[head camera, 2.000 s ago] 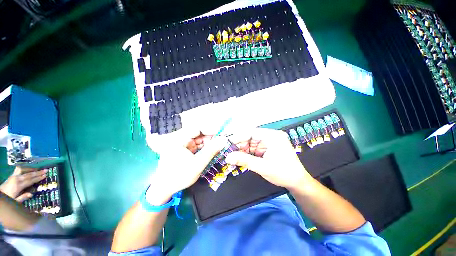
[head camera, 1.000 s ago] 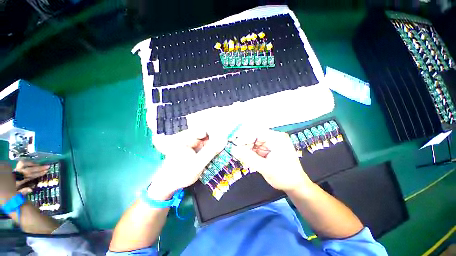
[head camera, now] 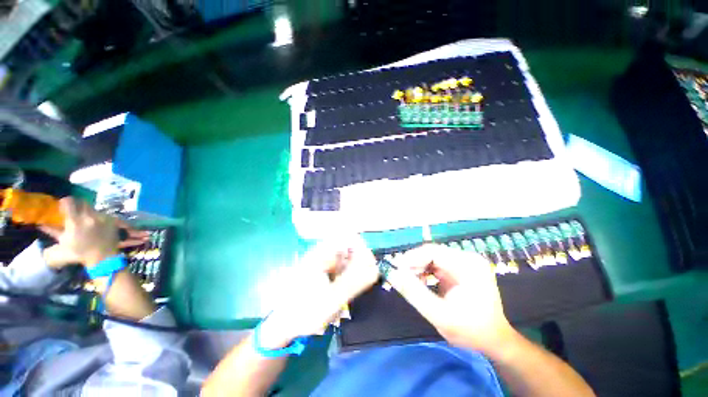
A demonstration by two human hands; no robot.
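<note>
My left hand (head camera: 322,281) is over the left end of the black work tray (head camera: 497,298), closed around a board panel. The panel is mostly hidden; a yellow-and-white end shows below the hand. My right hand (head camera: 454,295) is beside it over the tray, with thumb and finger at a small dark-green piece (head camera: 384,267) between the hands. Blur and glare hide whether only one hand grips it. A row of small circuit boards (head camera: 536,236) lies along the tray's back edge, yellow-white ends toward me. Another board panel (head camera: 441,116) lies on the black parts (head camera: 373,167).
The white sheet (head camera: 458,198) lies under the black parts. A pale paper slip (head camera: 605,167) is at its right. Stacked trays (head camera: 660,155) stand far right, and a flat black tray (head camera: 621,345) is lower right. A blue machine (head camera: 147,167) and a coworker's hand (head camera: 89,233) with an orange-handled tool (head camera: 35,209) are left.
The view has shifted, so the bench appears lower and further right. The panel in my left hand is now mostly covered. The coworker's hand now holds an orange-handled tool.
</note>
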